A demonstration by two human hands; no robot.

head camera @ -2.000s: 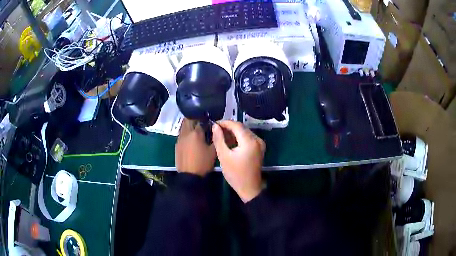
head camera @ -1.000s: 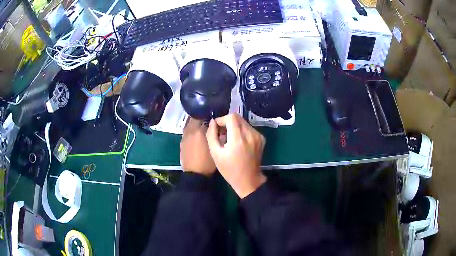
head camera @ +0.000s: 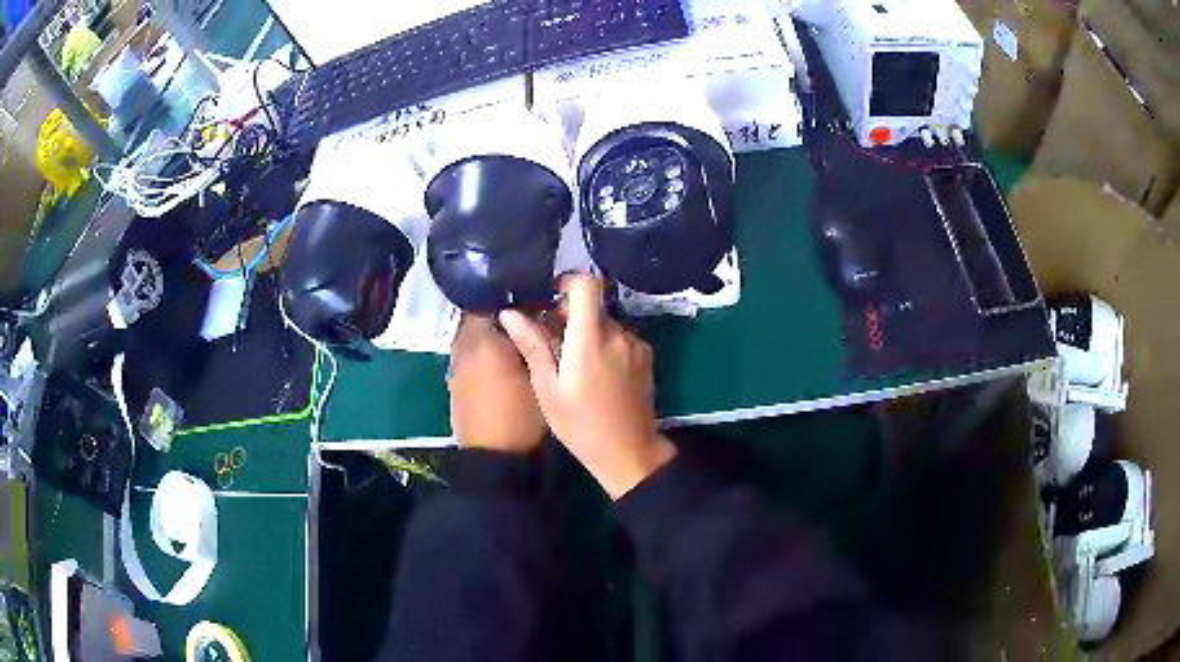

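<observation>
Three white-hooded dome cameras stand in a row on the green-matted bench. The middle camera shows a plain glossy black back. My left hand is at its lower edge, its fingers hidden under the ball. My right hand is beside it, thumb and fingers at the ball's lower right edge; whether it holds something small cannot be told. The left camera also shows a plain black ball. The right camera faces me with its lens and small round lights.
Behind stand a keyboard on white boxes and a white power supply. To the right are a mouse and a smartphone. At left lie a white coil, a yellow tape roll and cables. More cameras are at lower right.
The view has shifted slightly. My right hand's fingers have spread; the thin dark piece seen at its fingertips earlier no longer shows clearly. My left hand stays under the middle camera.
</observation>
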